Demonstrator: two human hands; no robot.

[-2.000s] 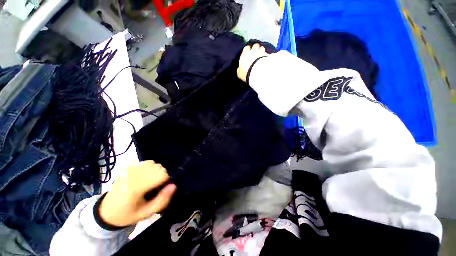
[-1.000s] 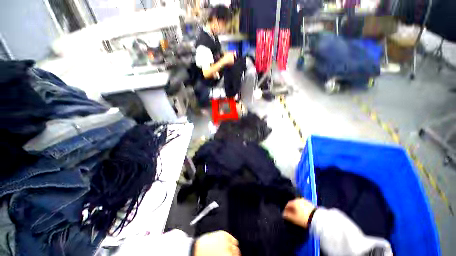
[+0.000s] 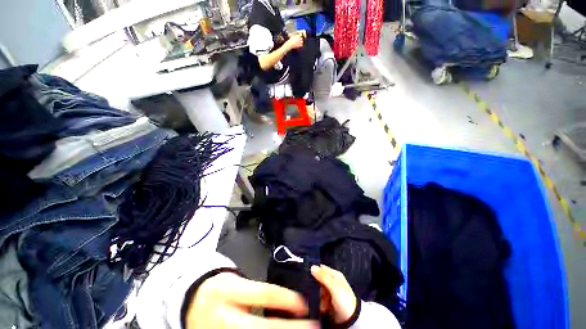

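Note:
My left hand (image 3: 247, 302) is at the bottom centre, fingers pointing right across a black garment (image 3: 350, 254). My right hand (image 3: 334, 292) is just to its right, its thumb and fingers on a narrow black band of the same cloth. The hands are close together and hold the cloth between them. A small white loop (image 3: 287, 254) stands out from the cloth just above my hands. The lower edge of the picture cuts off part of both hands. Whether a tool is at the fingertips cannot be told.
A drawstring bundle (image 3: 160, 193) lies on the white table (image 3: 218, 225) at left, beside stacked jeans (image 3: 77, 167). A garment pile (image 3: 308, 186) lies ahead, before a red stool (image 3: 292, 115). A blue crate (image 3: 546, 231) holds black garments at right. Another person (image 3: 263, 58) sits beyond the stool.
The view first rose from the lap toward the room. My hands, apart before, are now close together on the black cloth. The white loop now hangs open above them.

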